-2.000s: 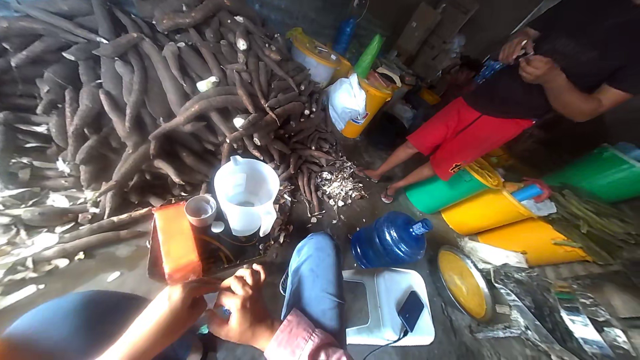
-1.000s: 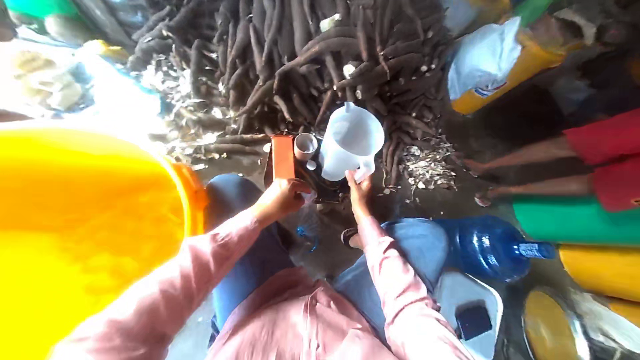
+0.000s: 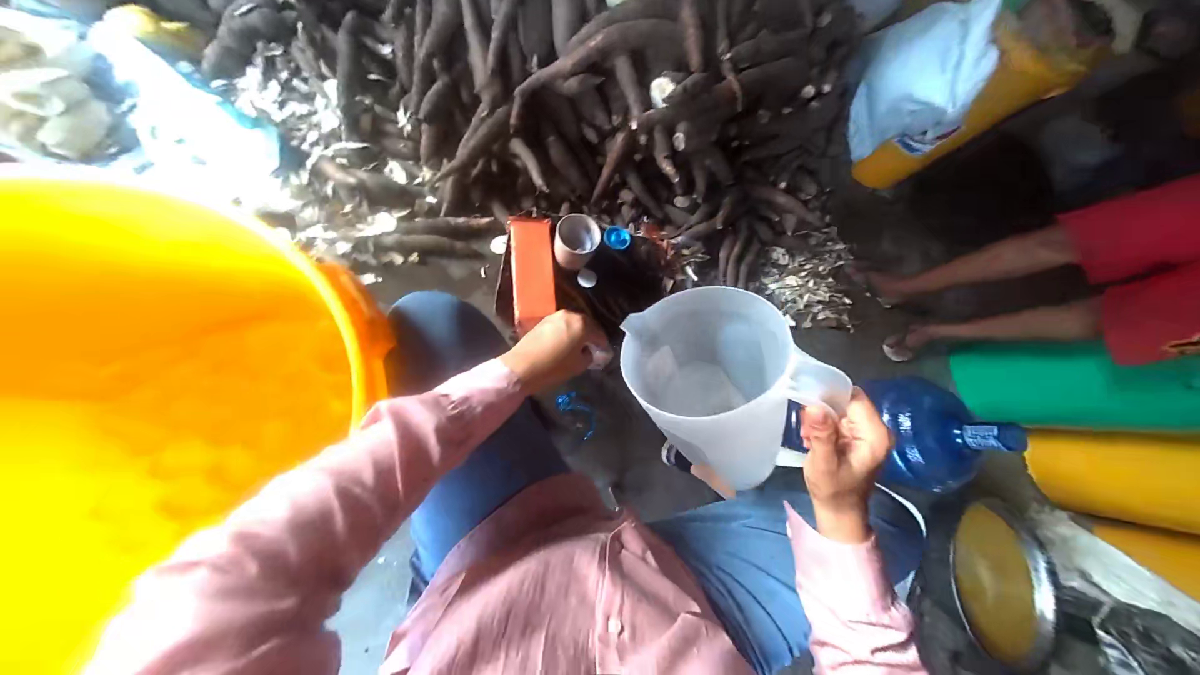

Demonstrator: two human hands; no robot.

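Observation:
My right hand [image 3: 844,450] grips the handle of a translucent white plastic pitcher [image 3: 722,403], tilted with its mouth toward me; it looks empty. My left hand [image 3: 560,349] is curled at the near end of an orange box [image 3: 532,272], with something small and pale at its fingertips that I cannot identify. Beside the box stand an open round container [image 3: 577,240] and a blue cap [image 3: 617,237], with a small white disc just below them. A large yellow plastic tub [image 3: 187,394] fills the left side.
A heap of cassava roots [image 3: 600,94] lies ahead, with peelings [image 3: 808,286] around it. A blue water jug [image 3: 923,433], a metal basin [image 3: 998,581] and green and yellow containers [image 3: 1116,478] are at the right. A person in red shorts [image 3: 1139,267] stands there. A white sack [image 3: 923,80] rests on a yellow container.
My right hand has lifted the pitcher from beside the orange box toward me and to the right. A blue cap now shows beside the round container. The view has swung since the oldest frame.

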